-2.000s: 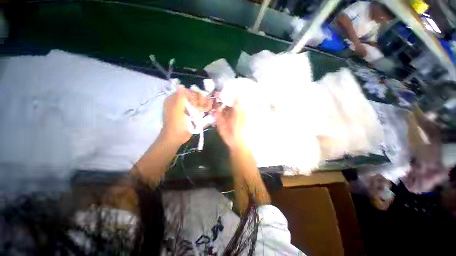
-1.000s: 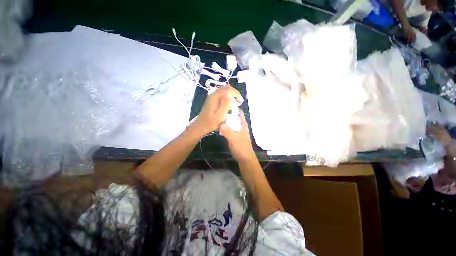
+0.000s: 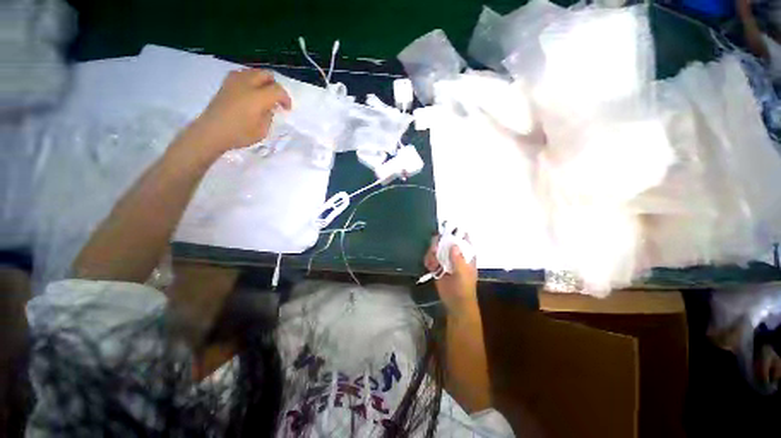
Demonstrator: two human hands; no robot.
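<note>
My left hand (image 3: 248,107) is raised over the white sheet at the left, fingers closed on the edge of a clear bag (image 3: 321,115) that stretches right over the cords. My right hand (image 3: 454,269) is at the bench's front edge, closed around a coiled white cord (image 3: 451,252) with its plug end sticking out left. Whether an adapter block is in that hand is hidden. A white adapter (image 3: 404,162) lies between the hands, its bundled cord (image 3: 334,208) running down left. Another adapter block (image 3: 402,92) and upright cord ends (image 3: 333,60) show behind the clear bag.
Milky foam bags (image 3: 599,162) are heaped at the right, overexposed. Clear bubble bags (image 3: 94,184) lie on the white sheet (image 3: 257,205) at the left. A thin loose wire (image 3: 344,248) loops near my lap. An open carton (image 3: 574,364) stands below the bench edge.
My hands have parted: the left moved up left and holds a clear bag, the right moved down right with a coiled cord. An adapter with bundled cord now lies visible between them.
</note>
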